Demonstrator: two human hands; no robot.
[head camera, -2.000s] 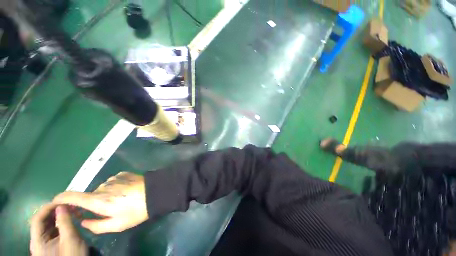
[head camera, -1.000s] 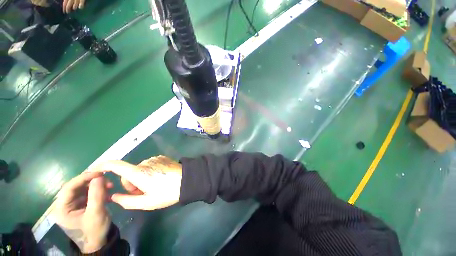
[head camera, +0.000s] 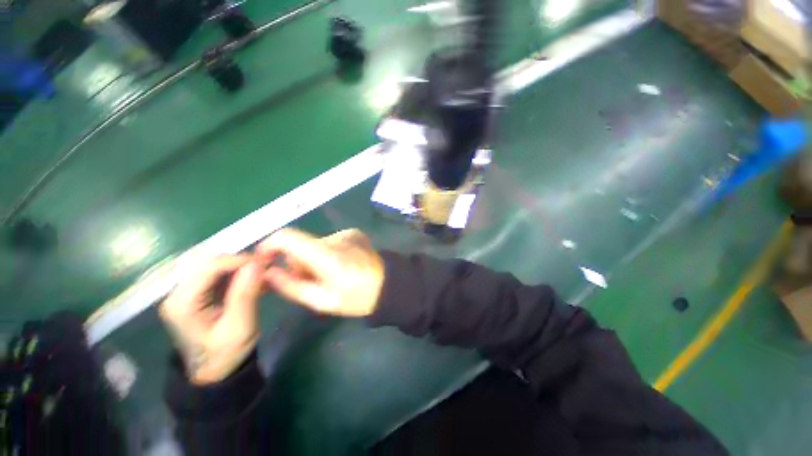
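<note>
My left hand (head camera: 214, 312) and my right hand (head camera: 325, 272) meet at their fingertips above the white edge strip (head camera: 298, 200). Both hands are blurred. Any small thing between the fingertips is too small and blurred to tell. The hanging electric screwdriver (head camera: 456, 134), black with a tan lower end, hangs to the right of and beyond my hands. It partly covers the screw feeder (head camera: 401, 169), a silver-white box behind it. Neither hand touches the screwdriver.
Black trays (head camera: 58, 392) lie at the lower left. Several dark round units stand on the green conveyor (head camera: 223, 134) at the far side. A blue stand (head camera: 766, 156) and cardboard cartons (head camera: 770, 71) are at the right. White scraps (head camera: 594, 277) lie on the bench (head camera: 552, 196).
The camera view has swung left, so the screwdriver, feeder and hands appear further right. The trays at lower left show more. My hands remain together at the fingertips.
</note>
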